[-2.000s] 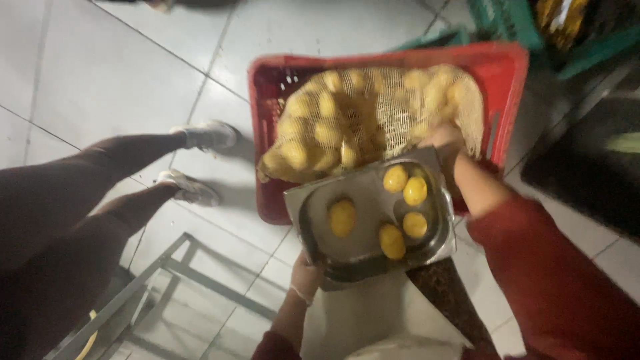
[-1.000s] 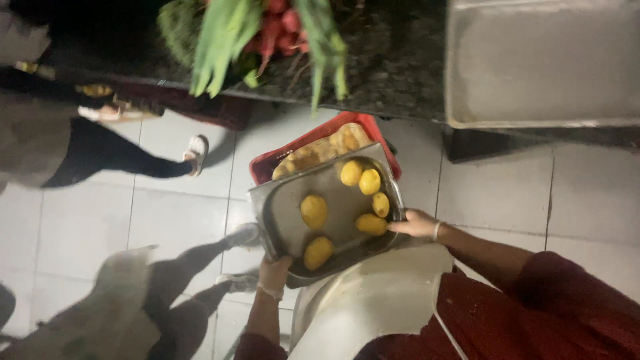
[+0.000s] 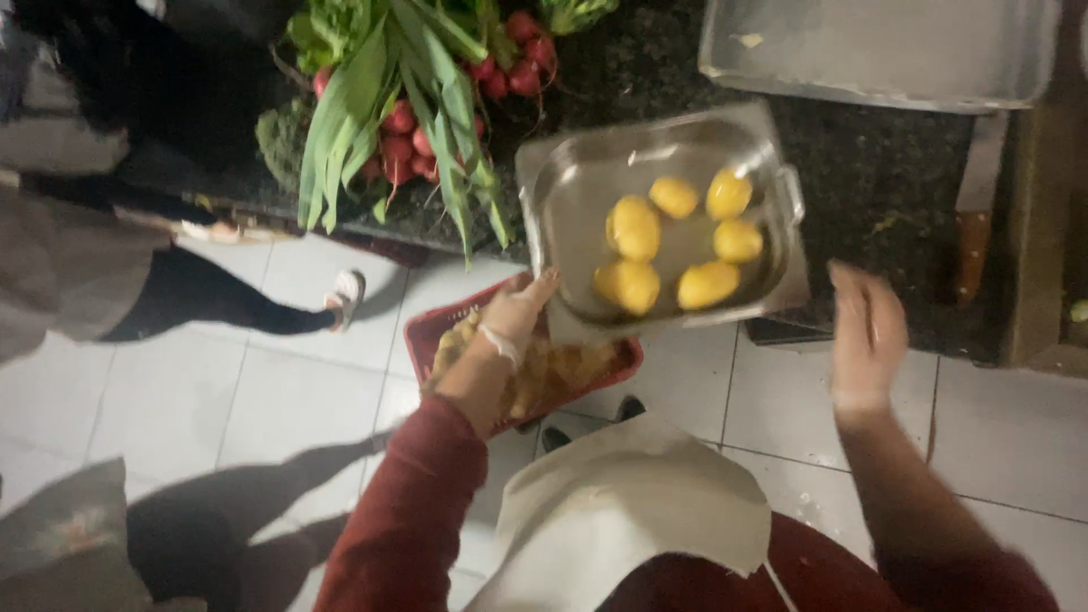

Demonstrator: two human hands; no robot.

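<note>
A rectangular stainless steel pan (image 3: 578, 246) holds several yellow peeled potatoes (image 3: 633, 228) and reaches over the edge of the dark stone counter. My left hand (image 3: 514, 319) grips the pan's near left corner. To the right of the pan, touching nothing, is my right hand (image 3: 867, 331), blurred, its fingers extended. A kitchen knife with a wooden handle (image 3: 973, 255) lies on the counter farther right. Below the pan, a red plastic crate (image 3: 418, 340) on the floor holds a net sack of potatoes (image 3: 544, 378), partly hidden by my left forearm and the pan.
Bunches of radishes (image 3: 398, 153) and long green leaves (image 3: 348, 136) lie on the counter (image 3: 629, 64) at the upper left. A large metal tray (image 3: 875, 51) is at the upper right. One person (image 3: 212, 293) stands left, another person (image 3: 195, 518) at the lower left.
The pan has moved from above the crate to the counter's edge. My right hand has let go of it and is apart on the right. The view has shifted toward the counter.
</note>
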